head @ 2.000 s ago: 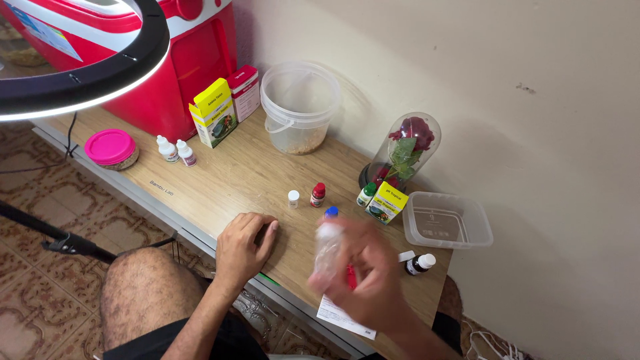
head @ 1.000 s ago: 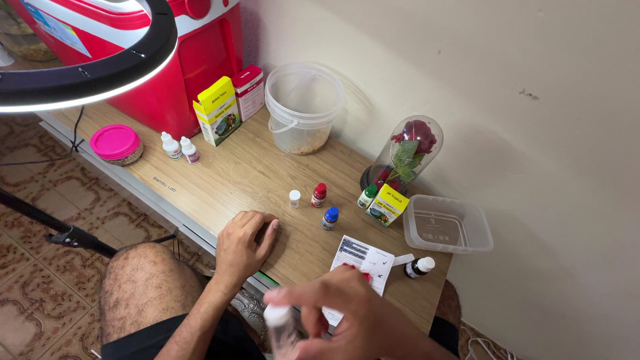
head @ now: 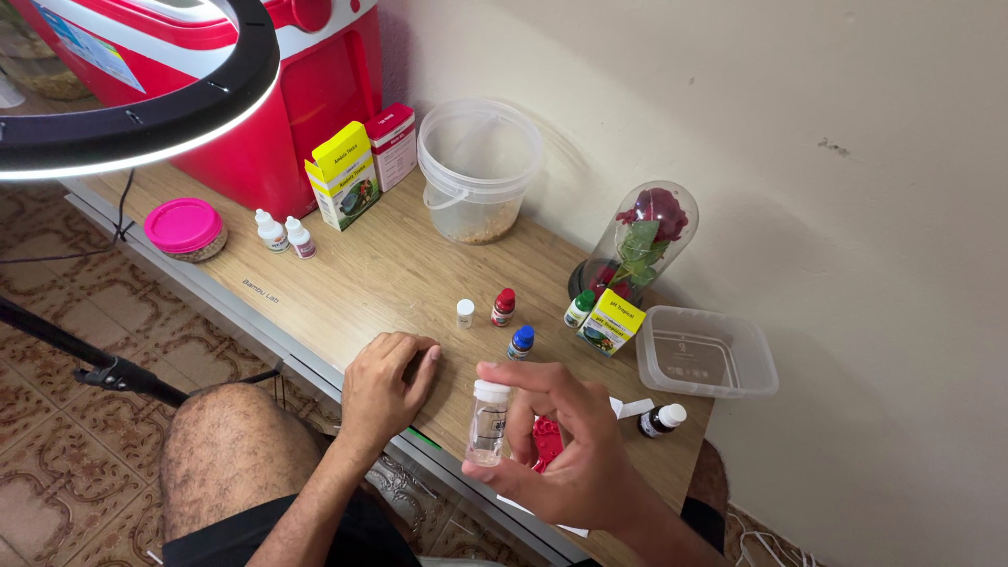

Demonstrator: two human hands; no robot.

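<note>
A clear vial with a white cap [head: 487, 425] is held upright between the thumb and index finger of my right hand [head: 571, 453], with a little clear liquid at its bottom. Behind those fingers, a red plastic object [head: 546, 442] is partly hidden. My left hand [head: 387, 386] rests loosely curled on the table's front edge, with nothing visible in it. Beyond the hands stand a small white-capped vial [head: 465, 313], a red-capped bottle [head: 504, 307] and a blue-capped bottle [head: 520, 343]. A dark bottle with a white cap [head: 661, 420] is right of my right hand.
A clear bucket [head: 479, 173], yellow box [head: 343, 177], red-and-white box [head: 392, 147] and red cooler [head: 236, 150] stand behind. Leftward are a pink-lidded jar [head: 186, 230] and dropper bottles [head: 272, 231]. A flower dome [head: 646, 236], pH box [head: 612, 323], green-capped bottle [head: 579, 309] and plastic tub [head: 706, 352] stand right.
My right hand has brought the vial up from the bottom of the view, where it was one second ago, and now covers most of the printed paper. My left hand has stayed in place.
</note>
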